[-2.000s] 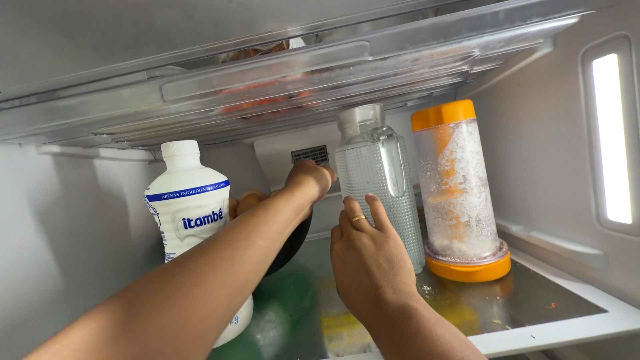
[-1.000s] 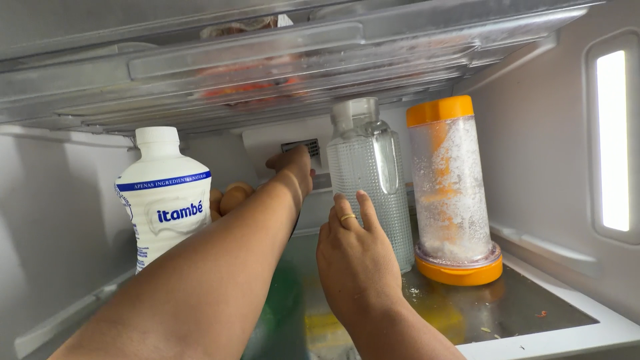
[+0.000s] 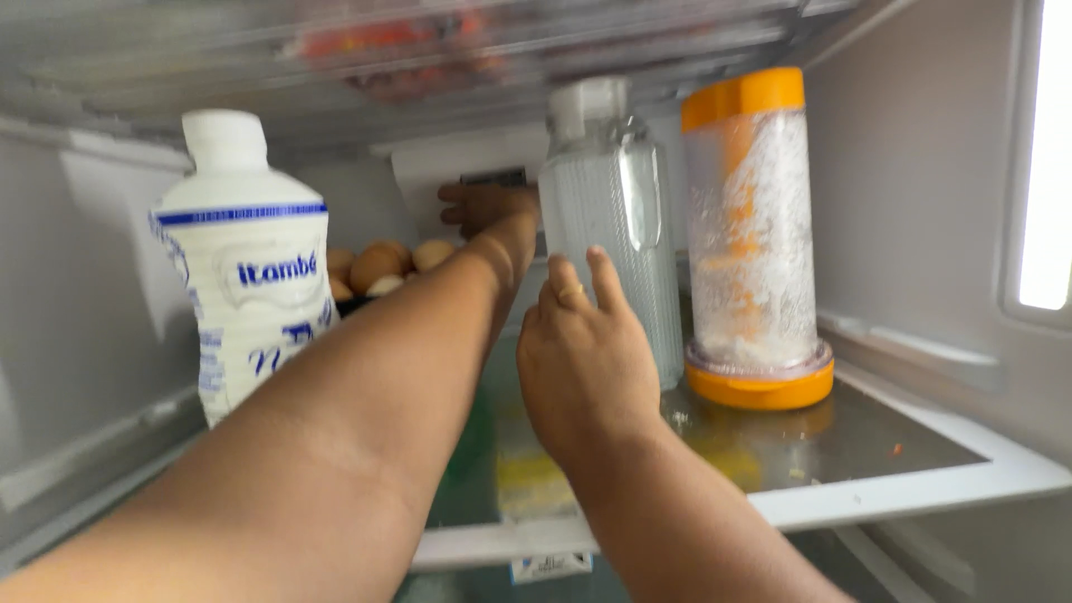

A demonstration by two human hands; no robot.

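My left hand [image 3: 490,208] reaches to the back of the refrigerator, its fingers spread near a dark vent [image 3: 494,177] and partly behind a clear ribbed bottle [image 3: 607,201]. Nothing shows in its grasp. Against the front of that bottle rests my right hand [image 3: 586,360], ringed, with fingers apart and not wrapped around it. Several eggs [image 3: 381,266] sit in a dark holder behind my left forearm. At the left stands a white Itambé bottle [image 3: 243,276]. A clear container with orange lid and base [image 3: 754,243], coated inside with white residue, stands at the right.
The glass shelf [image 3: 871,435] has a white front rim and small crumbs. A transparent shelf or drawer [image 3: 209,75] with a red item hangs close above. A bright lamp [image 3: 1045,167] is set in the right wall. Green and yellow things show through the glass below.
My left hand has moved right along the back wall, towards the clear bottle. The eggs, mostly covered by my arm two seconds ago, show more. My right hand stays at the clear bottle.
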